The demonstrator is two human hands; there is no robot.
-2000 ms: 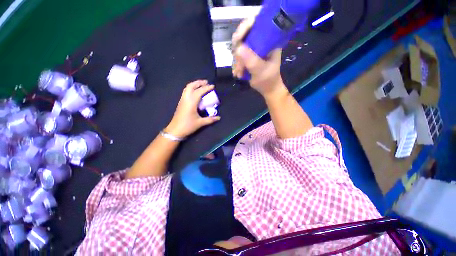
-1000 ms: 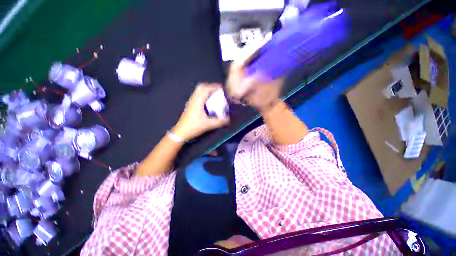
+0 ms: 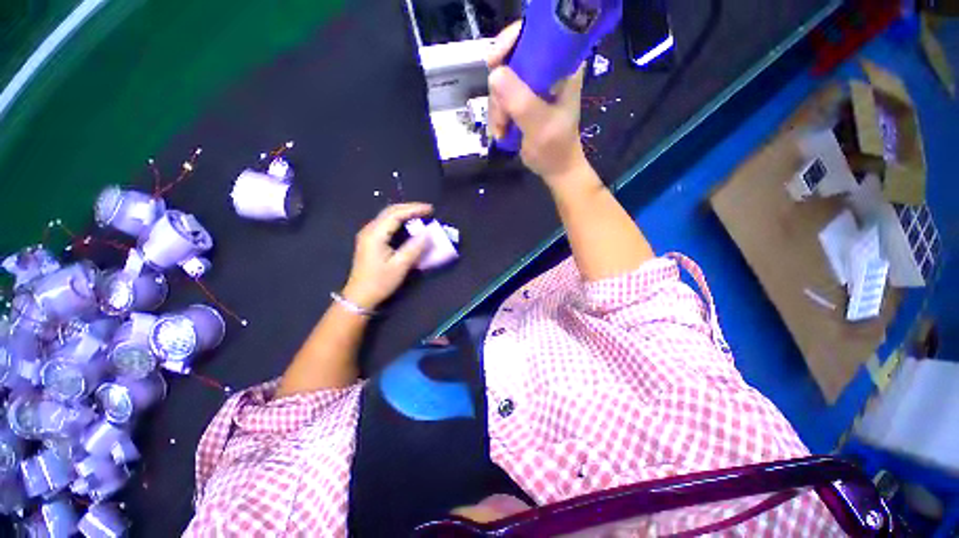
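My left hand point(image 3: 384, 255) holds a white cup-shaped housing unit point(image 3: 433, 244) over the black mat, with its small neck and thin wires towards the top. My right hand point(image 3: 542, 119) grips the blue-violet electric screwdriver point(image 3: 559, 40), whose upper end is cut off by the top edge of the picture. The driver's lower end is beside the front of the white screw feeder point(image 3: 452, 84); its bit cannot be made out. The two hands are apart.
A pile of housings point(image 3: 79, 357) with red wires lies on the left, and a single housing point(image 3: 266, 195) lies nearer the middle. A dark phone-like rectangle point(image 3: 649, 34) is right of the screwdriver. Cardboard point(image 3: 778, 263) and cartons lie on the blue floor at right.
My right hand brought the screwdriver to the housing a second ago and now has it up at the feeder. My left hand has moved slightly left and down, and the housing has turned in its fingers.
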